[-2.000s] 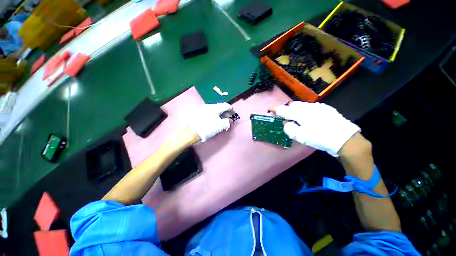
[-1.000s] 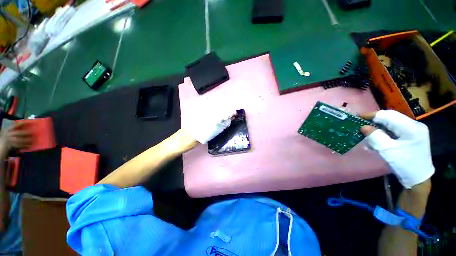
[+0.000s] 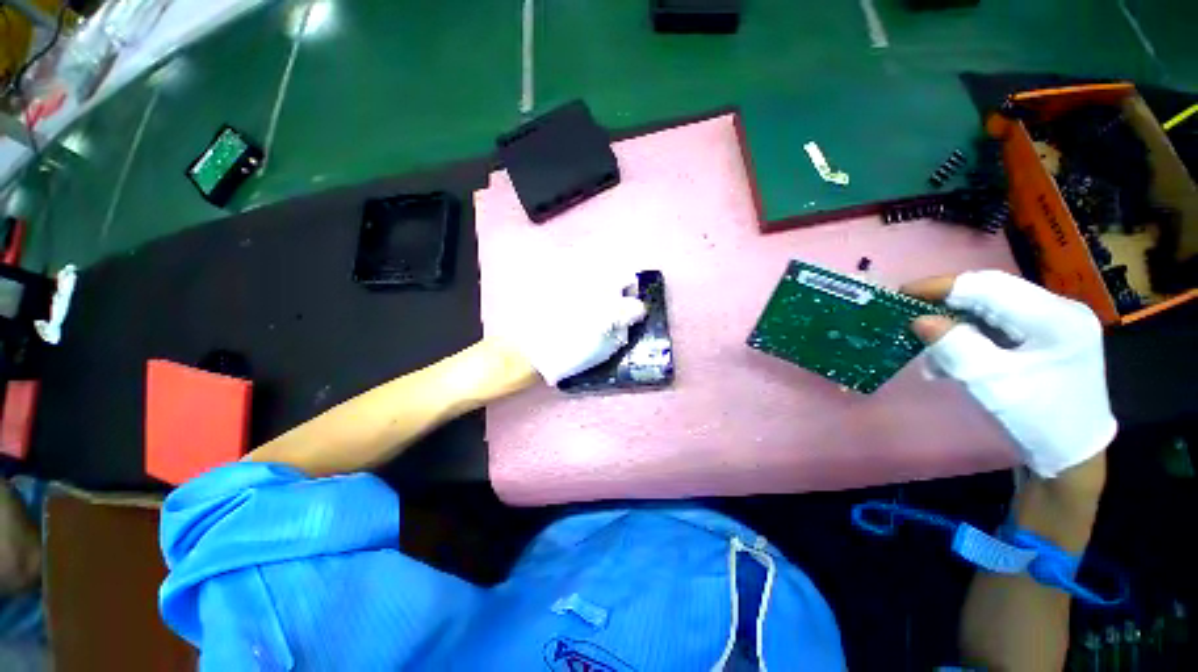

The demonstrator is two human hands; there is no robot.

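My gloved left hand (image 3: pixel 578 336) is at the black bottom housing (image 3: pixel 652 360), its fingers closed at the top rim and covering the housing's left part. The housing lies open side up on the pink mat (image 3: pixel 736 446), shiny inside. Whether a small black strip is between my fingertips is hidden. My gloved right hand (image 3: pixel 1031 370) pinches a green circuit board (image 3: pixel 834 331) by its right edge, tilted above the mat, pale label strip at the top. A blue wrist strap (image 3: pixel 992 549) is on my right wrist.
A matte black box (image 3: pixel 560 160) lies at the mat's upper left corner, an open black housing (image 3: pixel 405 242) left of it. Black comb strips (image 3: pixel 949 210) lie beside an orange carton (image 3: pixel 1067 236). A board-fitted housing (image 3: pixel 223 166) is on the green belt. A red-orange pad (image 3: pixel 197 423) is at left.
My left hand has moved from above the mat's middle down to the housing. My right hand still holds the board, now turned more face-on. The other person's hand at the left pads has withdrawn.
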